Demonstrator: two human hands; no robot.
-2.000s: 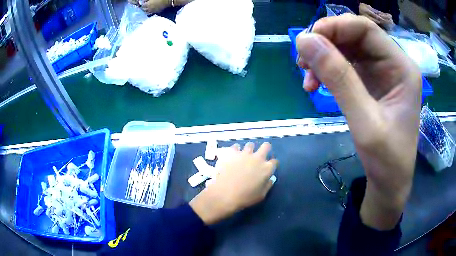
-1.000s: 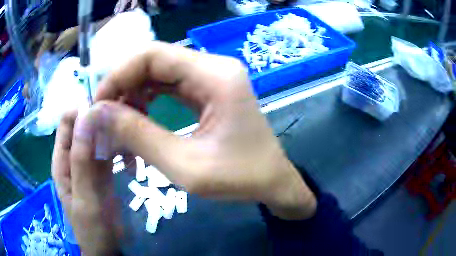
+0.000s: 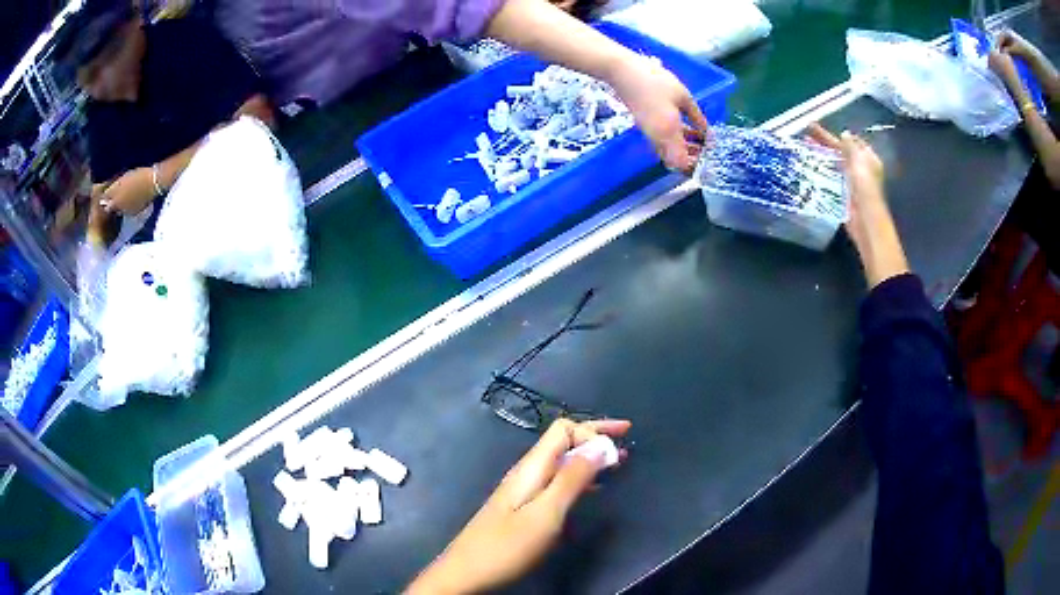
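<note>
My left hand point(image 3: 523, 500) is at the lower centre, with a small white piece point(image 3: 599, 451), seemingly a housing, between its thumb and fingers. My right hand point(image 3: 866, 192) is at the right and grips the right end of a clear plastic box point(image 3: 773, 221) full of thin dark-and-white stem parts. Another person's hand point(image 3: 668, 116) is at the box's left end. A pile of loose white housings point(image 3: 337, 494) lies on the dark bench at lower left.
Eyeglasses point(image 3: 517, 401) lie beyond my left hand. A large blue bin point(image 3: 465, 250) of assemblies sits on the green belt behind the metal rail point(image 3: 465, 305). Another clear tray point(image 3: 238, 511) and blue bin point(image 3: 76, 575) are at lower left. Bulging bags point(image 3: 238, 209) stand at upper left.
The view has turned right. My hands were close together around a thin part; now they are apart, the right at the clear box. Another person's purple-sleeved arm has reached across to the box.
</note>
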